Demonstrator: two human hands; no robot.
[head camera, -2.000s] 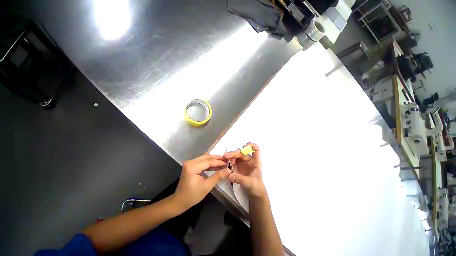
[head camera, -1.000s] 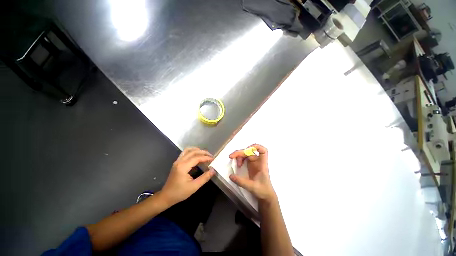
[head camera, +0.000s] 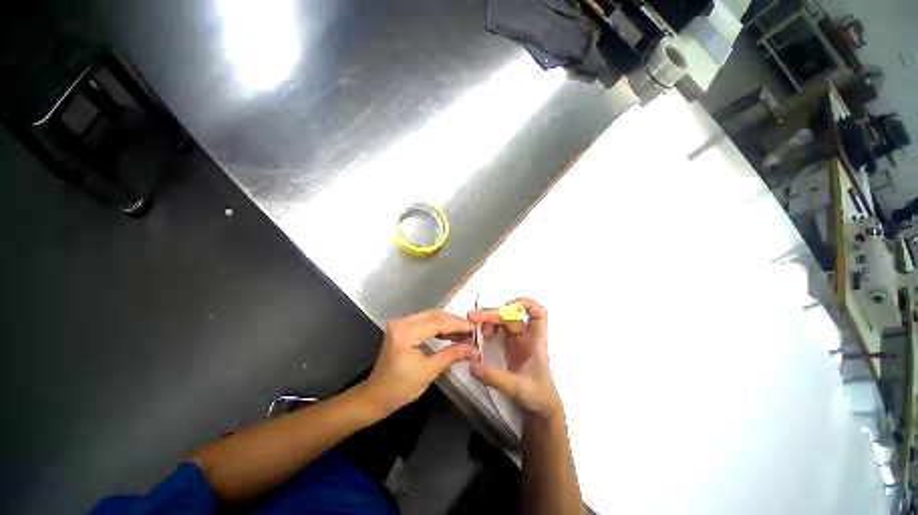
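Note:
The pile of white sheets (head camera: 654, 302) lies on the metal table. Its near corner is lifted between the hands. My left hand (head camera: 418, 352) pinches the sheet corner between thumb and fingers. My right hand (head camera: 518, 352) meets it from the right, thumb and forefinger at the same raised edge. A yellow tape piece (head camera: 512, 312) sticks on a finger of my right hand. The yellow tape roll (head camera: 422, 229) lies flat on bare metal beyond my left hand. What lies between the fingertips is small and partly hidden.
The shiny metal table (head camera: 332, 131) extends left of the pile. Dark cloth (head camera: 544, 32) and a pale roll (head camera: 664, 65) lie at the far end. A black-framed stand (head camera: 96, 121) is on the floor at left. White sewing machines (head camera: 876, 256) line the right side.
A second ago my left hand was at the pile's corner, apart from my right hand. Now it has moved right and both meet at the raised sheet corner.

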